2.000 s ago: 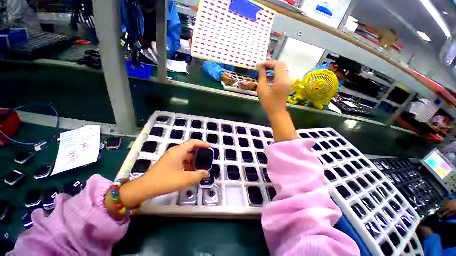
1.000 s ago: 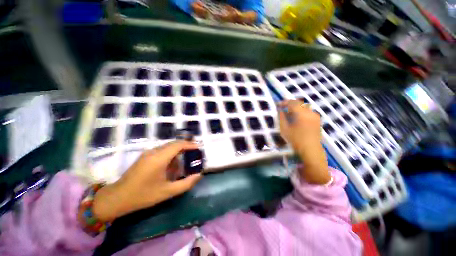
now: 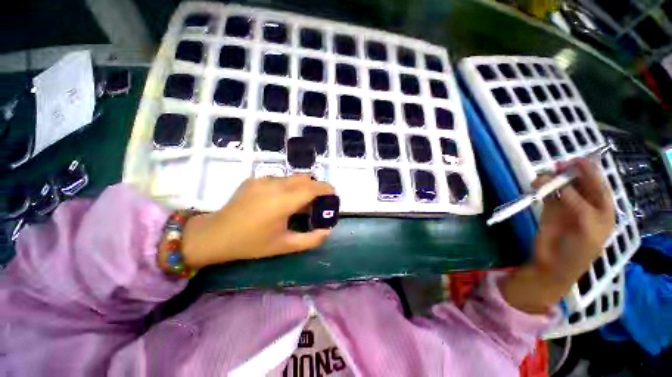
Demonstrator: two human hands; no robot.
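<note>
My left hand [image 3: 254,219] holds a small strapless smartwatch [image 3: 324,211] at the near edge of the white foam tray [image 3: 354,197]. Its black face shows a small red and white mark. A second dark watch seems to be in the same fingers, mostly hidden. Another watch [image 3: 301,152] stands just above the fingers; whether the hand touches it I cannot tell. My right hand [image 3: 575,221], slightly blurred, holds a slim white marker pen [image 3: 532,197] at the right. The tray holds many black-faced watches, with bare pockets in its nearest row.
Stacked white trays [image 3: 525,171] full of watches lie tilted at the right, over a blue layer [image 3: 490,151]. A handwritten white sheet [image 3: 65,103] lies at the left. Several loose watches [image 3: 71,178] lie below it on the green bench mat. A person's blue sleeve [image 3: 652,294] shows at the lower right.
The view has tilted down. My right hand was raised at a hanging sheet, came down by the right trays, and now holds the pen. My left hand has moved to the tray's near edge.
</note>
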